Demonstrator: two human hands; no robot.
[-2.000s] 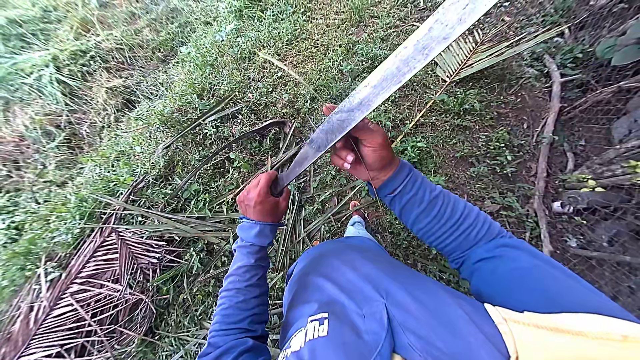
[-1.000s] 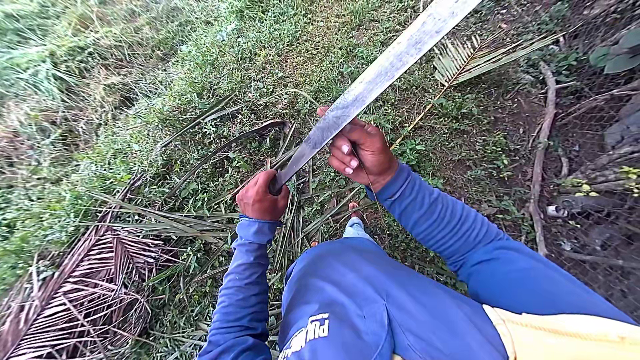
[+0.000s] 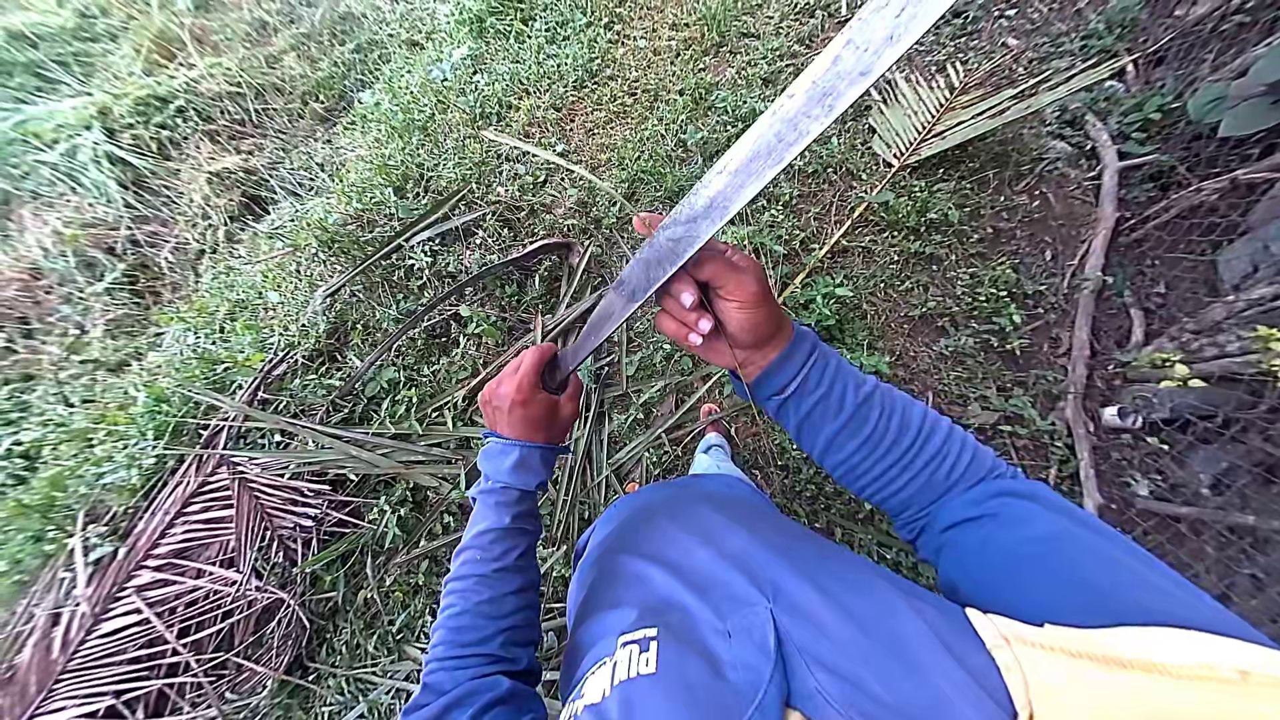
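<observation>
A long machete (image 3: 770, 140) slants from the centre up to the top edge, where its tip is cut off. My left hand (image 3: 530, 395) is closed around its dark handle, mostly hidden in the fist. Behind the blade near its lower part is my right hand (image 3: 725, 300), fingers curled, with a thin leaf strip (image 3: 560, 162) running from its fingertips towards the upper left. A thin dark strand hangs from this hand past the wrist. Whether the fingers touch the blade cannot be told.
Cut palm leaflets (image 3: 590, 440) lie on the grass below my hands. A dried palm frond (image 3: 180, 600) lies at lower left, a greener frond piece (image 3: 920, 125) at upper right. A branch (image 3: 1090, 310) and wire mesh (image 3: 1210, 450) border the right side. One foot (image 3: 712, 418) shows below.
</observation>
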